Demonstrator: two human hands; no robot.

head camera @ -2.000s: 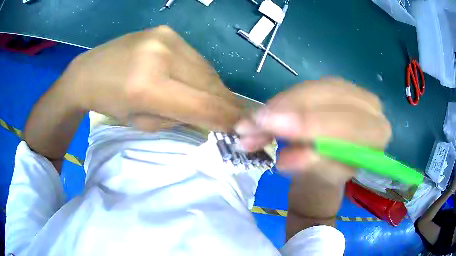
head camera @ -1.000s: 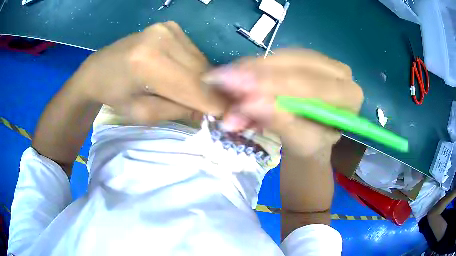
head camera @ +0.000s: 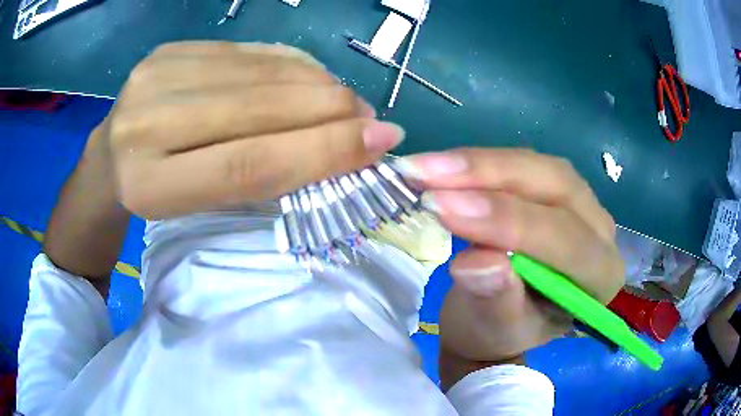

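My left hand (head camera: 236, 130) holds a fanned row of several thin silver metal tubes (head camera: 341, 207) over my white-clothed lap. The tube ends point down toward me and show tiny blue and red specks and fine pale tips. My right hand (head camera: 528, 219) is at the right end of the fan, its fingertips touching or very near the last tubes. It also holds bright green tweezers (head camera: 589, 313) against the palm, slanting down to the right. The tweezer tips are hidden by the hand.
Tagged rods (head camera: 398, 49) lie on the dark green mat (head camera: 520, 81) beyond my hands. Red-handled scissors (head camera: 673, 101) and a white scrap (head camera: 612, 166) lie at the right. Clear plastic (head camera: 711, 49) is at the far right, a red object (head camera: 650, 315) below. Another person's arm (head camera: 719, 329) shows lower right.
The tube fan is now more exposed and spread, further left. My right fingers have opened and moved right from it; the tweezers tilt more steeply downward. The white scrap appeared between the two earlier frames.
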